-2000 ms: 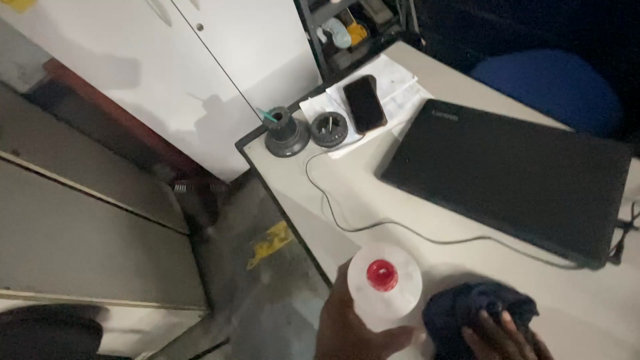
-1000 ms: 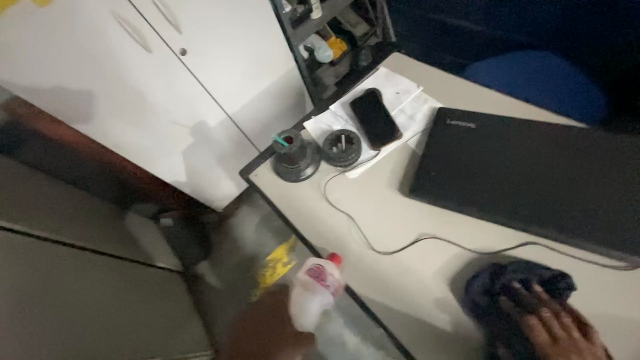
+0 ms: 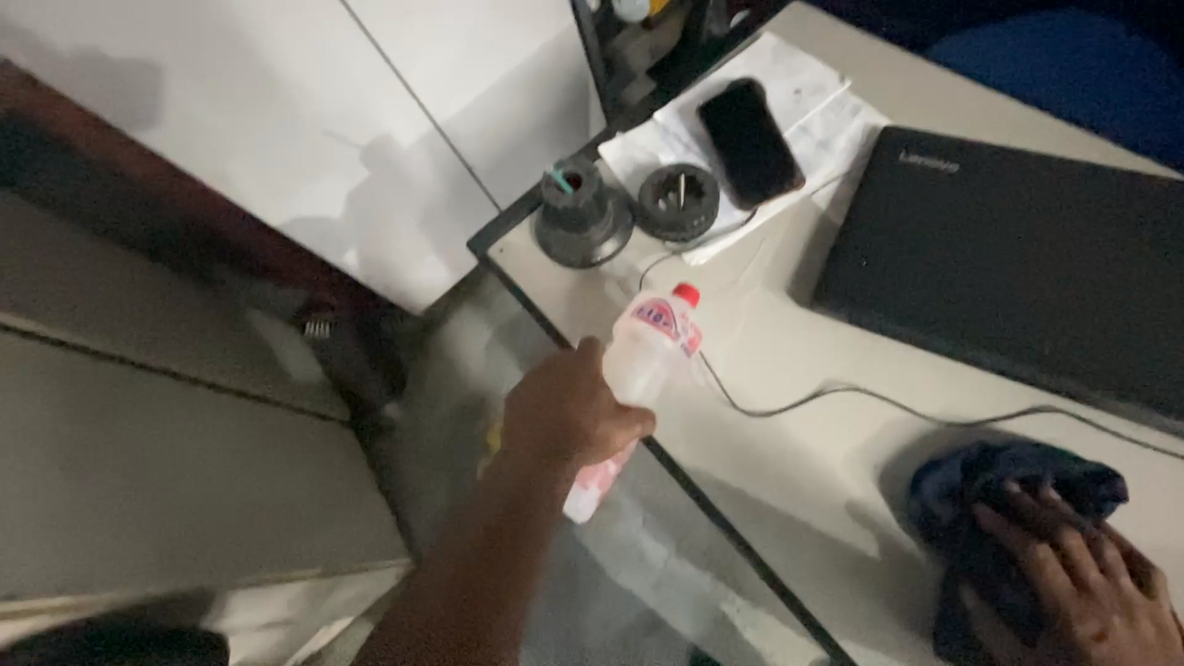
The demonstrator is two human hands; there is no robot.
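Note:
My left hand (image 3: 578, 407) grips a translucent plastic bottle (image 3: 643, 356) with a red cap and a pink label. The bottle is tilted over the left edge of the light desk (image 3: 795, 472), cap end toward the desk's far corner. At the lower right, my right hand (image 3: 1073, 564) rests on a bunched dark blue cloth (image 3: 980, 499) on the desktop, fingers spread over it. A thin black cable (image 3: 842, 387) runs across the desk between the bottle and the closed black Lenovo laptop (image 3: 1008, 268).
Near the far left corner stand a dark holder (image 3: 583, 217) and a round black dish (image 3: 678, 202). A smartphone (image 3: 751, 143) lies on papers (image 3: 805, 79). White cabinet doors (image 3: 370, 120) are beyond the desk, and grey furniture (image 3: 176, 462) is at left.
The bottle was upright over the desk two seconds ago, then tilted at its left edge. It has since moved toward the desk's far corner in my left hand. My right hand stays on the cloth.

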